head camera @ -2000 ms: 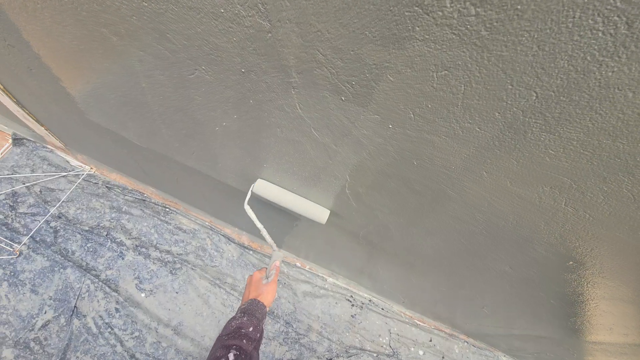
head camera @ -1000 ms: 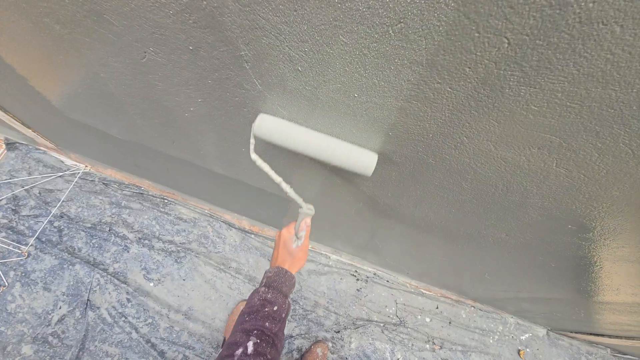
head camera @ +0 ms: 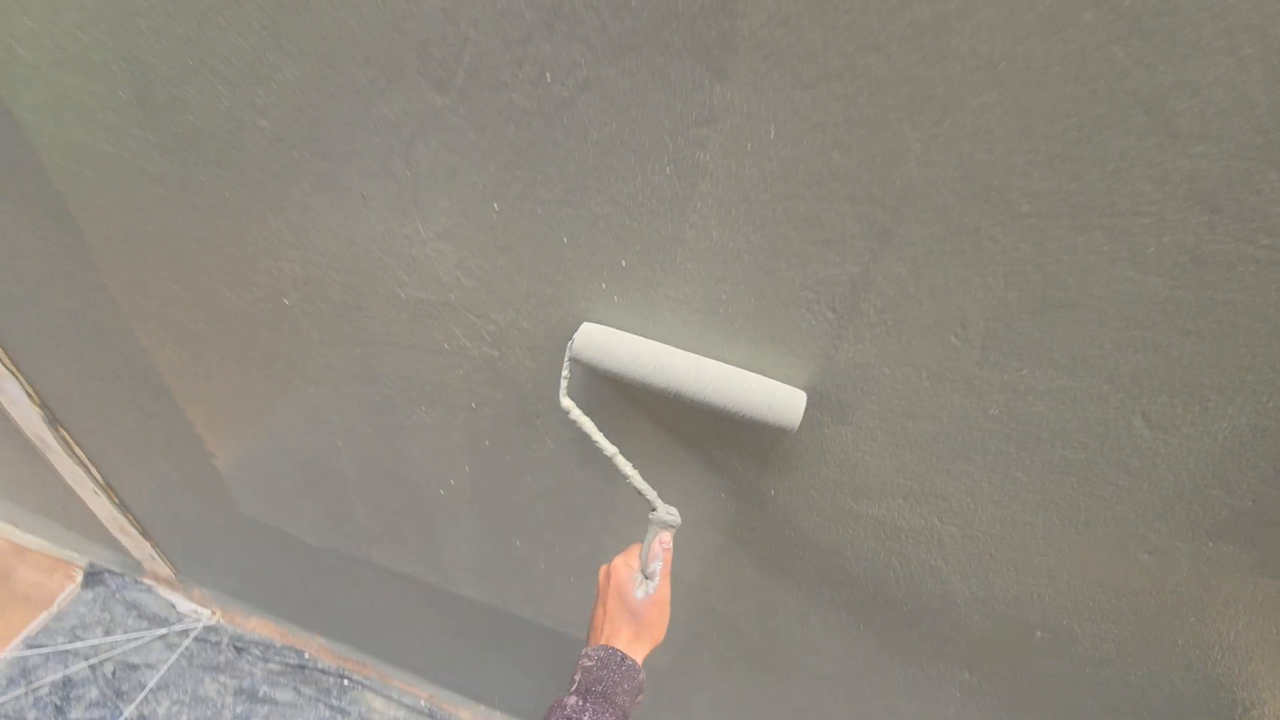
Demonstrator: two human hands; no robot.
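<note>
A paint roller (head camera: 690,378) with a pale, paint-coated sleeve lies against a grey-green wall (head camera: 950,250), near the middle of the head view. Its bent wire frame, caked with paint, runs down from the sleeve's left end to the handle. One hand, which looks like my right hand (head camera: 632,600), is closed around that handle with the thumb along it, below the roller. Paint marks the thumb area, and a dark speckled sleeve covers the wrist. My left hand is out of view. The wall shows a smoother, darker band along its lower and left edges.
A paint-spotted plastic drop sheet (head camera: 270,675) covers the floor along the wall's foot. White cords (head camera: 150,640) converge at the wall's base at lower left. Beside them are a pale wooden strip (head camera: 75,470) and an orange-brown floor patch (head camera: 30,590).
The hand with the roller has moved up the wall, away from the floor edge. The view has shifted upward, and the shoes visible a second ago are out of frame.
</note>
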